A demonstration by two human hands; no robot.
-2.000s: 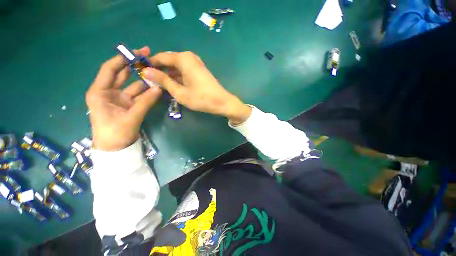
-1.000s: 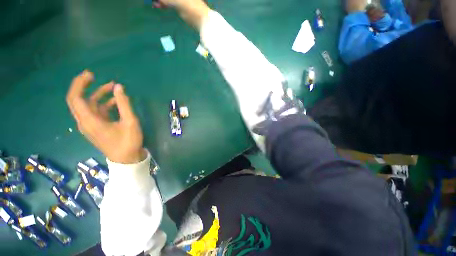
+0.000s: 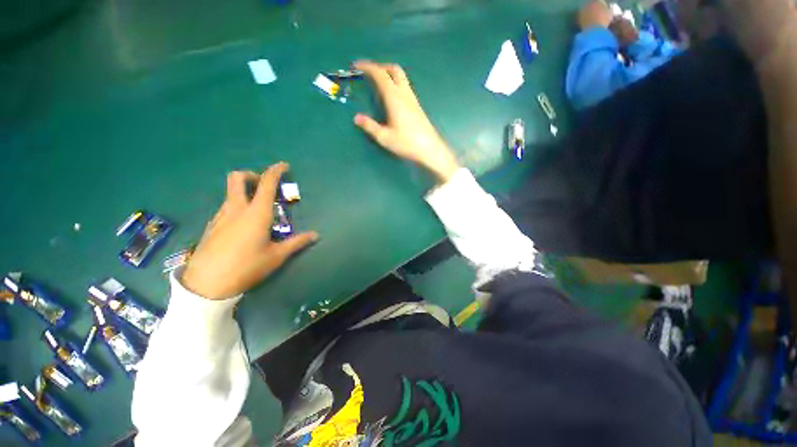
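My left hand (image 3: 249, 231) is over a device unit (image 3: 281, 220) on the green table, fingers spread above it; the hand hides part of the unit, and whether it touches it I cannot tell. A small white tab (image 3: 290, 191) lies beside that unit. My right hand (image 3: 398, 118) is open and empty, its fingertips close to a loose internal assembly (image 3: 329, 85) with a white tab and orange part. A thin silvery piece lies behind that assembly, by my right fingertips.
Several blue units (image 3: 79, 360) lie at the lower left, with another (image 3: 146, 239) above them. A pale blue square (image 3: 262, 72) lies mid-table. At right are a white paper scrap (image 3: 505, 70), a unit (image 3: 516, 138) and a coworker's blue sleeves (image 3: 603, 65). Small scraps (image 3: 314, 310) lie near the table edge.
The unit both hands held earlier is no longer in them. My right hand has come back from the far edge. My left hand has moved right, over the mid-table unit. Another unit now shows at left.
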